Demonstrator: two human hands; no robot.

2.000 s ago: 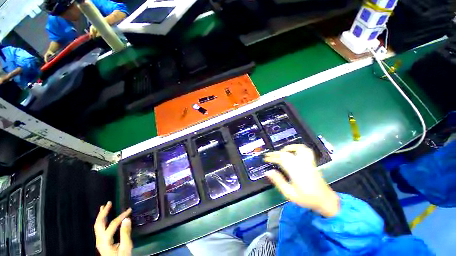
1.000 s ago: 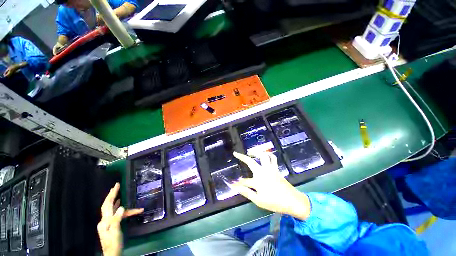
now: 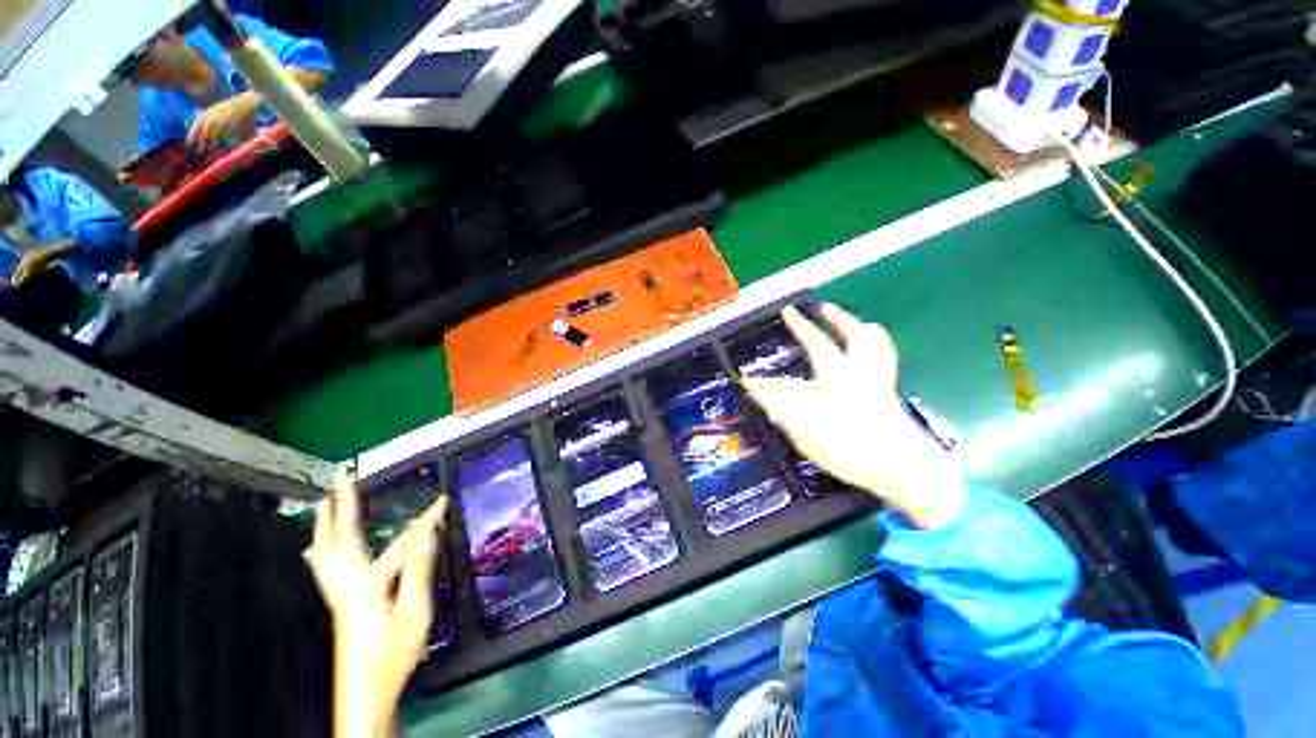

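Observation:
A black phone tray [image 3: 577, 616] with five side-by-side slots lies on the green bench, each slot holding a smartphone. The second phone from the left [image 3: 508, 534], the middle phone [image 3: 613, 498] and the fourth phone [image 3: 717, 454] show fully, with shiny faces. My left hand [image 3: 378, 591] is over the leftmost slot, fingers apart, partly covering that phone. My right hand [image 3: 844, 404] is over the rightmost slot, fingers apart, covering much of that phone. Neither hand holds anything; fingertip contact cannot be told.
An orange mat [image 3: 505, 353] with small parts lies behind the tray. A yellow strip [image 3: 1019, 369] and looped white cable [image 3: 1176, 281] lie right, near a white block tower [image 3: 1042, 75]. A loaded tray stack [image 3: 108, 634] stands left. People in blue smocks [image 3: 289, 51] are at upper left.
My right hand has moved from the middle and fourth phones to the rightmost one. My left hand has moved up and inward over the leftmost phone. The view has shifted slightly.

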